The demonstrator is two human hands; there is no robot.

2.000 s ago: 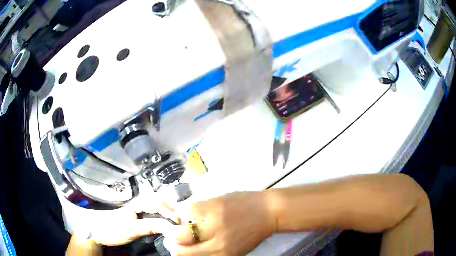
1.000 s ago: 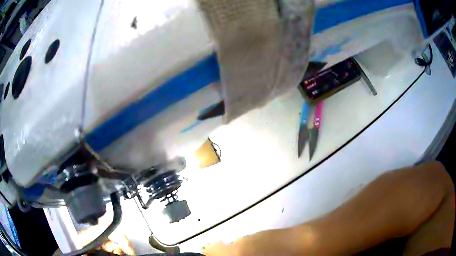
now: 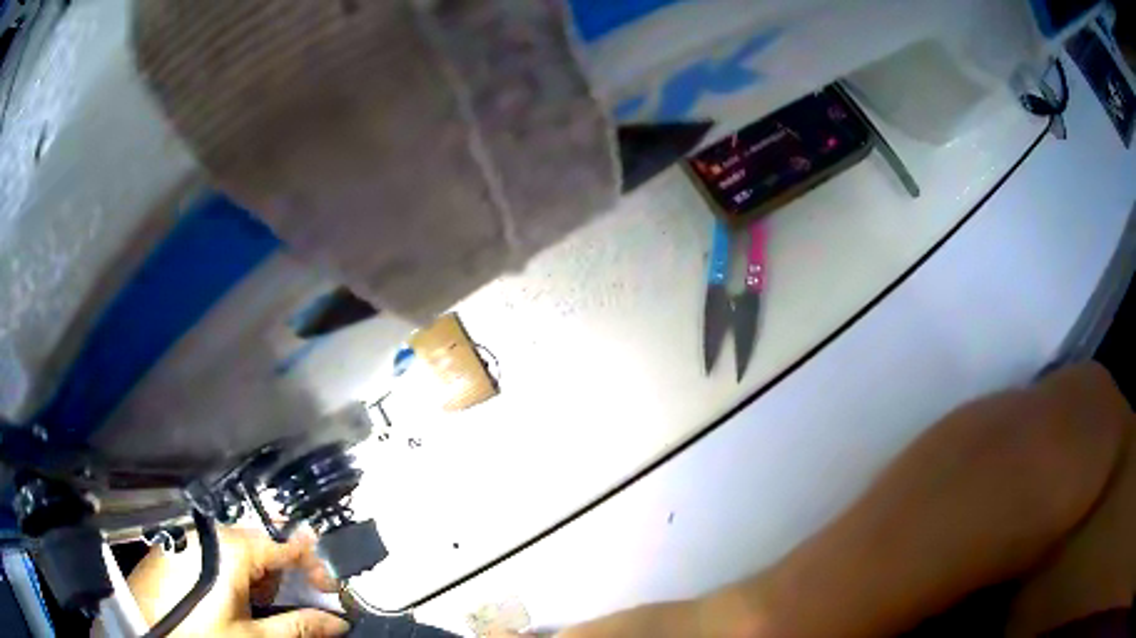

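The sewing machine's thread tension discs (image 3: 312, 484) and metal parts are at the lower left, beside a bright light. My left hand (image 3: 237, 588) shows below and behind them, partly hidden. Its fingertips are close to a small piece of dark cloth (image 3: 405, 626) at the bottom edge; I cannot tell whether they grip it. My right forearm crosses the lower right, and the right hand is cut off by the bottom edge. A small pale, blurred patch lies near the wrist end.
The cloth-wrapped machine arm (image 3: 374, 150) fills the upper left. A tan block (image 3: 455, 364) lies beside the lit area. Snips (image 3: 735, 299) with blue and pink handles lie below a smartphone (image 3: 785, 152), with a thin metal rod (image 3: 891, 156) beside it.
The view has moved closer to the machine and shifted. My left hand now shows more clearly behind the metal parts. My right hand, visible two seconds ago, has dropped out at the bottom edge.
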